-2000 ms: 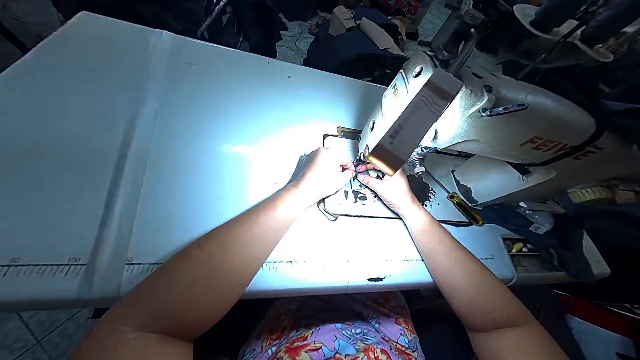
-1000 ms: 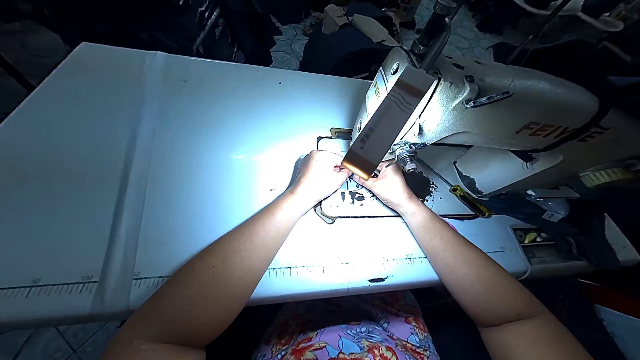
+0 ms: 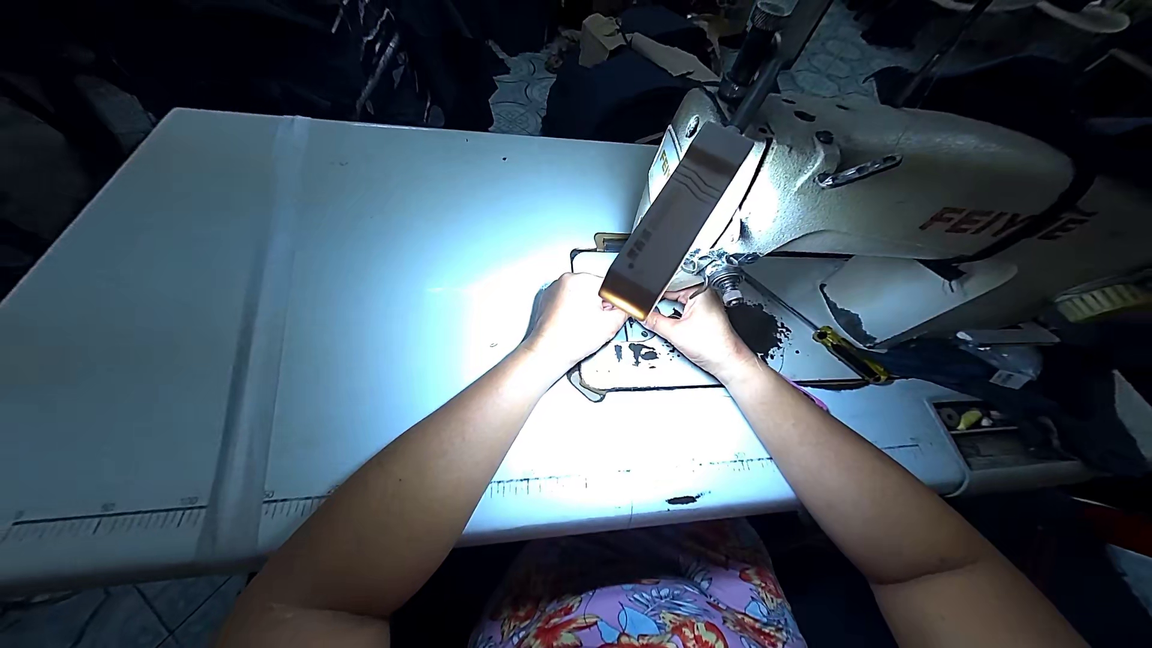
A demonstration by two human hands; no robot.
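Observation:
A Feiyue industrial sewing machine [image 3: 909,198] stands at the right on a white sewing table [image 3: 378,315]. Both my hands meet at its needle area, below a lamp-like rectangular bar [image 3: 675,225] that covers part of my fingertips. My left hand [image 3: 580,315] lies on the left of the needle area, fingers bent inward. Just right of it is my right hand [image 3: 702,328], thumb and fingers drawn together near the presser foot. Whether either hand pinches something small cannot be made out. Dark worn patches mark the machine bed [image 3: 648,355] beneath my hands.
A screwdriver with a yellow and black handle [image 3: 850,355] lies right of my right hand. Dark fabric [image 3: 954,364] and a small plastic bag [image 3: 1008,360] are farther right. A tray with small items [image 3: 981,436] is set at the table's right end. Ruler marks [image 3: 540,484] run along the front edge.
The view has shifted somewhat. Both hands stay together at the needle area, with no plain change in what they touch.

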